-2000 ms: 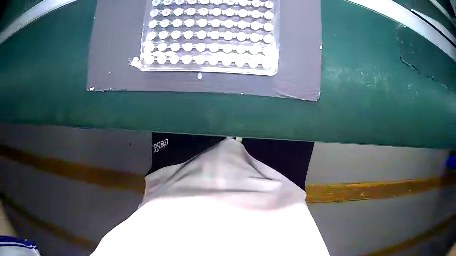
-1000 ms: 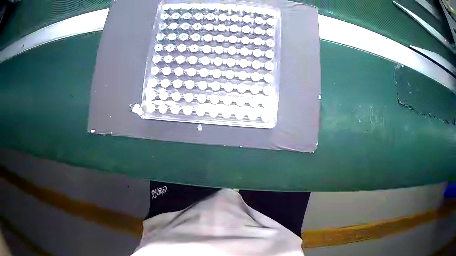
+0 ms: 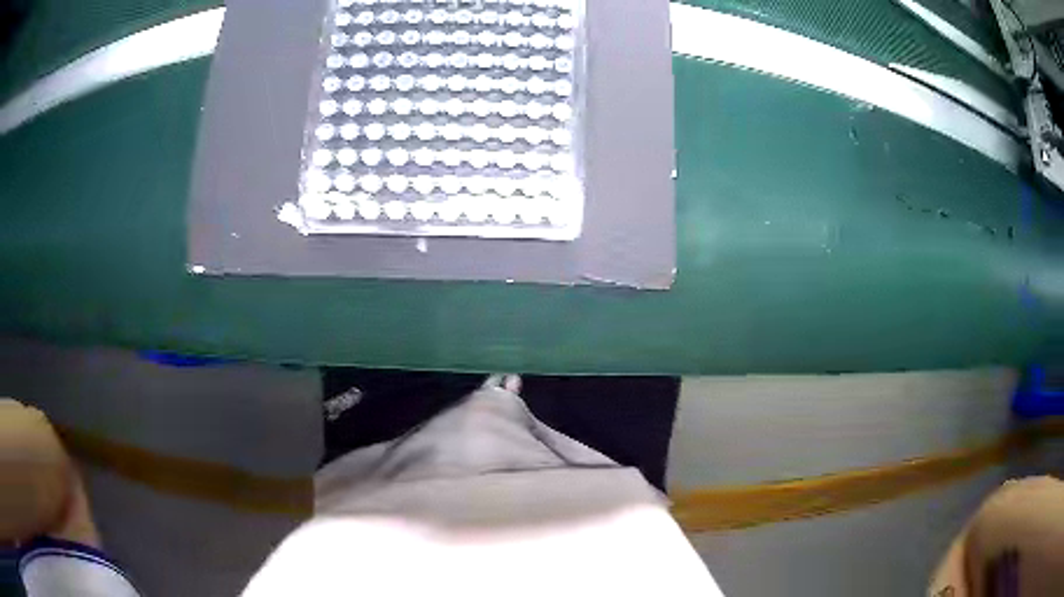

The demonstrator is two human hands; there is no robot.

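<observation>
The clear square blister tray lies flat on the grey work mat, with close rows of whitish round pieces in it. Its far edge is cut off by the top of the picture. Neither hand can be made out, and no fingers show. A rounded, blurred part of my bare left arm shows at the lower left edge, beside a white and dark blue sleeve hem. A bare part of my right arm shows at the lower right corner, cut off.
The mat lies on the green bench, partly over a long white lane strip. Part of a machine stands at the upper right. A small whitish bit is by the tray's near left corner. Yellow lines cross the floor.
The view has shifted, so tray and mat appear higher and further left than one second ago. Bare arm parts now show more at both lower edges. The tray stays in place on the mat.
</observation>
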